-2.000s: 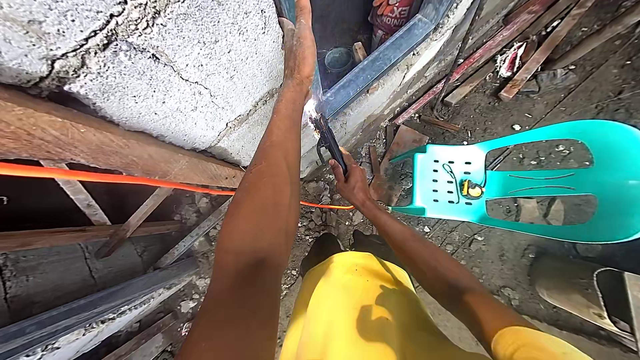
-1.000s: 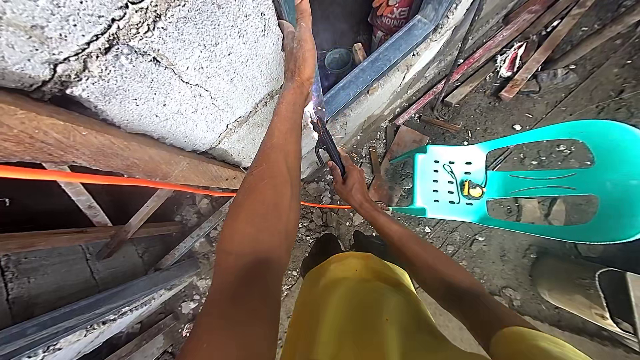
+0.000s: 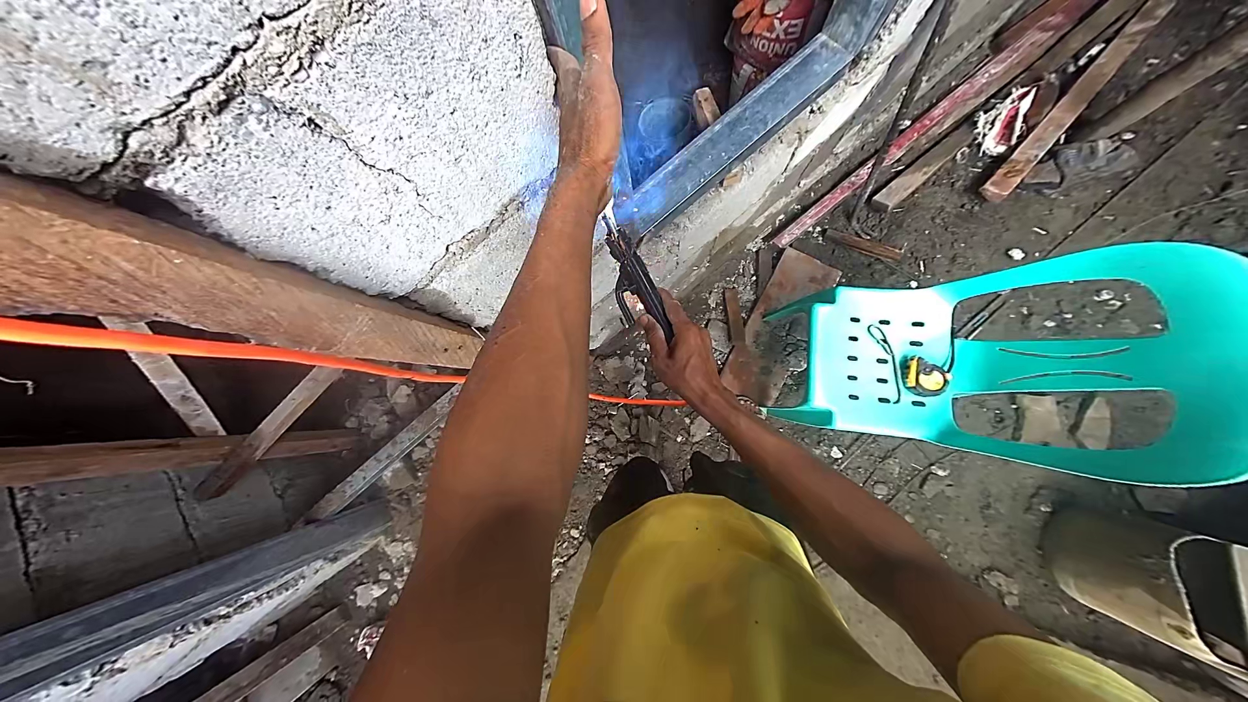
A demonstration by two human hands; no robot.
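My right hand [image 3: 685, 353] is closed around the handle of a black welding electrode holder [image 3: 636, 278], whose tip points up at the lower corner of a grey metal frame [image 3: 751, 127]. A bluish-white glow and thin smoke show at that corner. Above it, my left hand [image 3: 589, 107] is raised against a dark flat piece [image 3: 560, 27] at the top edge of the view; its fingers are partly cut off, so its grip cannot be made out. An orange cable [image 3: 224, 349] runs behind my left forearm towards my right wrist.
Cracked concrete wall [image 3: 390, 146] and a wooden beam [image 3: 195, 278] lie left. On the right, a turquoise plastic chair [image 3: 1053, 363] holds a yellow tape measure [image 3: 924, 376]. Wood strips [image 3: 1072, 102] and rubble litter the ground. A red printed bag [image 3: 770, 39] is behind the frame.
A blue glow and haze now show around the frame corner, stronger than one second ago. Both hands have stayed in nearly the same place.
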